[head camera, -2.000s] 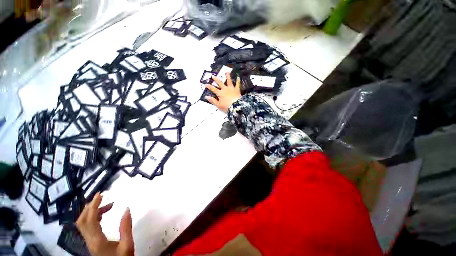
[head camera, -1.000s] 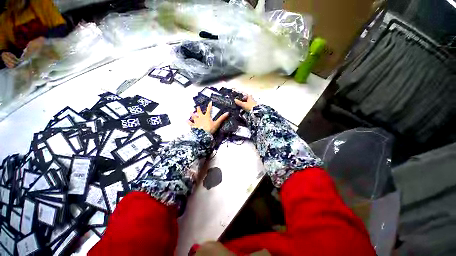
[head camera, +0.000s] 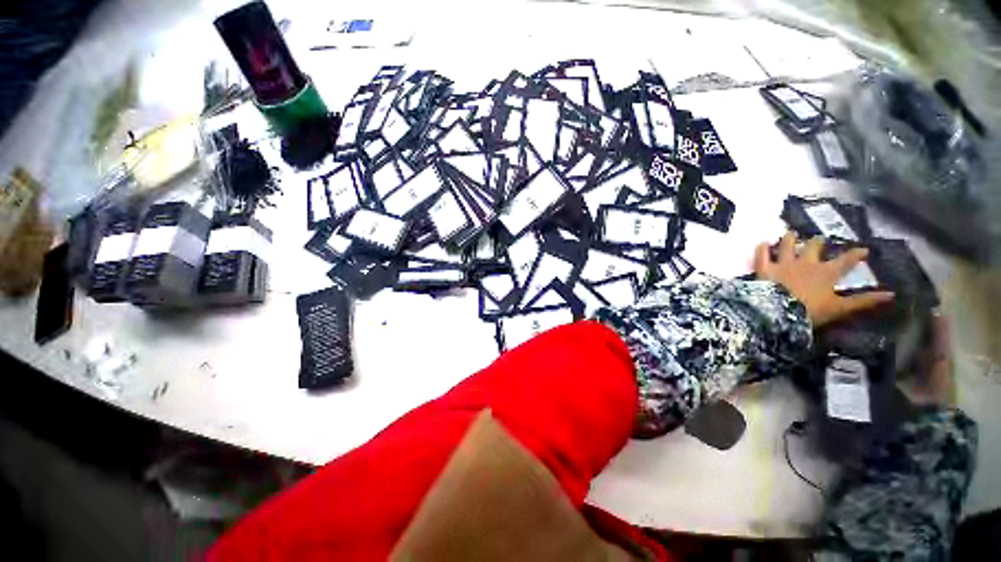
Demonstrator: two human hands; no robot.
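My left hand (head camera: 823, 283) lies with fingers spread on top of a dark heap of hang tags and tangled black string (head camera: 895, 274) at the right of the table. A tag with a white panel (head camera: 847, 390) lies at the heap's near side. My right hand (head camera: 936, 368) is blurred at the heap's right side, its fingers hard to make out. A large pile of finished tags (head camera: 532, 203), mostly white panels up, spreads over the middle of the table. A stack of loose tags (head camera: 326, 338) lies left of my left sleeve.
Banded tag packs (head camera: 167, 255) stand at the left, with a spare string bunch (head camera: 244, 170) behind. A green container (head camera: 294, 107) holds a dark cylinder. A grey disc (head camera: 717, 425) lies by my left sleeve. A few tags (head camera: 807, 115) and a clear plastic bag (head camera: 917, 137) lie far right.
The view has swung left, so the heap now shows at the right. My left hand went from the near left to the heap and remains on it. My right hand stays at the heap.
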